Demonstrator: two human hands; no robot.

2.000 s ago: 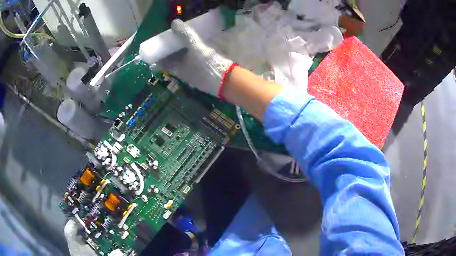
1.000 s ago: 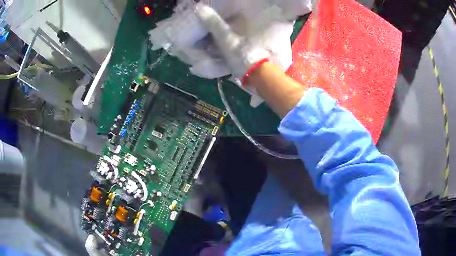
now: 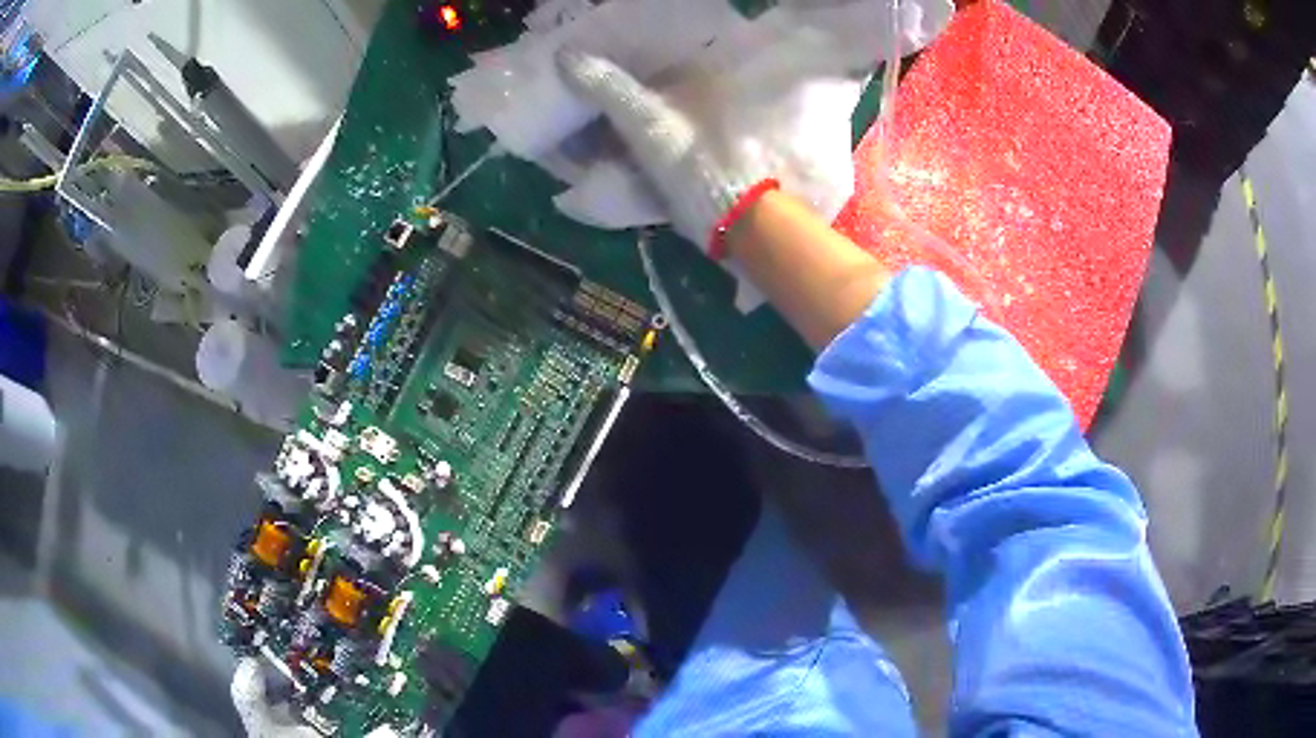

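The large green circuit board (image 3: 484, 418) lies tilted, its upper end at the green bench top. Orange coils and white adhesive show on its lower left part. My left hand (image 3: 256, 698), in an off-white glove, shows only in part at the board's lower left edge and grips it. My right hand (image 3: 657, 159), gloved with a red cuff edge, is over the crumpled white paper (image 3: 787, 123), back of the hand up. A thin pale needle (image 3: 465, 176) sticks out from the paper's left side towards the board's top corner. The syringe barrel and what my right fingers grip are hidden.
A red foam sheet (image 3: 1032, 202) lies right of the paper. A clear hose (image 3: 707, 378) loops below my right wrist. White cylinders (image 3: 224, 353) stand left of the board. The green bench top (image 3: 339, 238) has white specks. A black-yellow floor line (image 3: 1267, 317) runs at far right.
My right hand has moved right from the board's top corner, where it held the white syringe, onto the paper. The barrel has gone out of sight. The board shows slightly shifted in view.
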